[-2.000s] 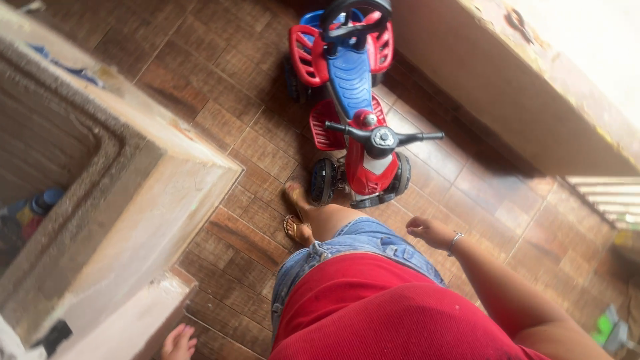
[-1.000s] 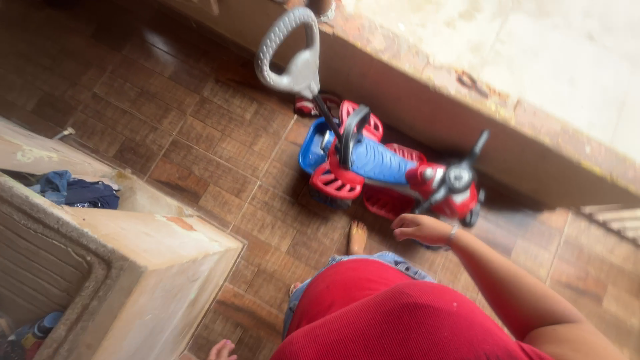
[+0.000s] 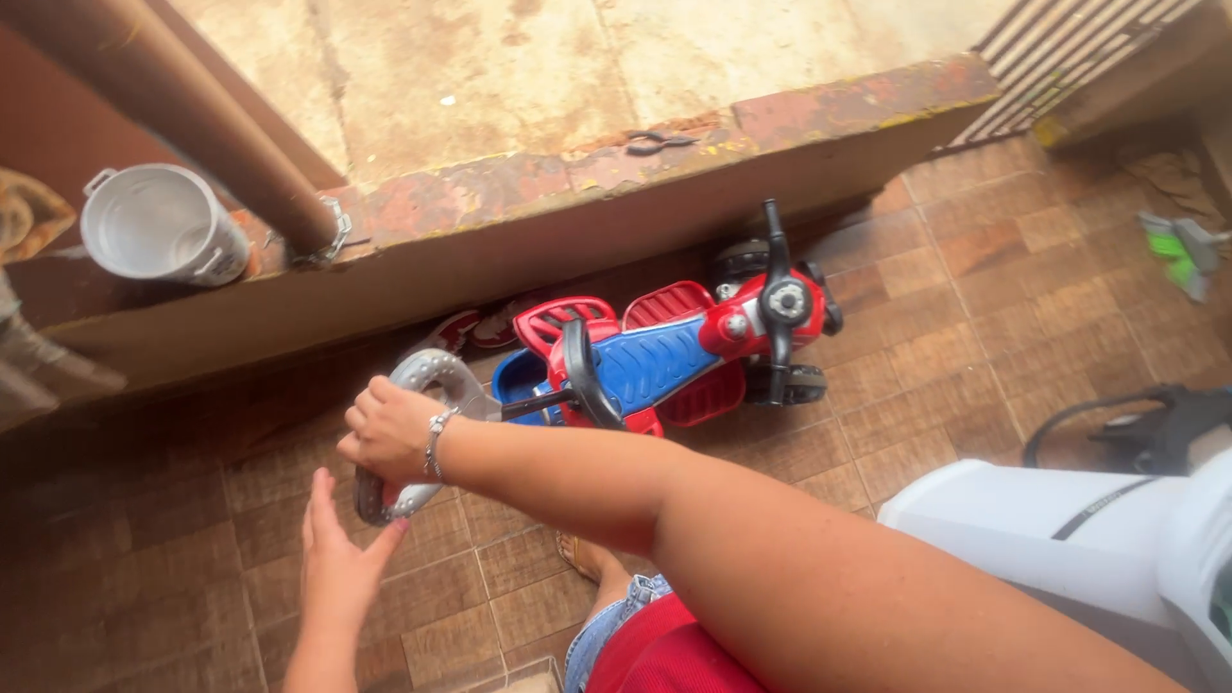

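Note:
My right hand [image 3: 395, 430], with a bracelet at its wrist, is closed around the grey push handle [image 3: 462, 390] of a child's ride-on toy. My left hand [image 3: 339, 549] is beside the handle's lower end, fingers apart, its thumb tip close to the rim; whether it touches is unclear. The toy has a blue seat [image 3: 650, 364], red side guards and footrests, and black handlebars [image 3: 776, 303] that point to the right. It stands on the tiled floor alongside the low wall.
The low wall [image 3: 539, 207] bears pliers [image 3: 659, 142], a grey bucket [image 3: 159, 226] and a brown post [image 3: 221, 115]. Red shoes [image 3: 457, 332] lie at its foot. A white appliance [image 3: 1039, 520] stands at lower right, a green and grey object [image 3: 1176, 252] beyond, near a slatted gate [image 3: 1068, 67].
My right hand has moved from near the toy's front to its push handle and taken hold. My left hand has come up beside the handle. The view has shifted a lot.

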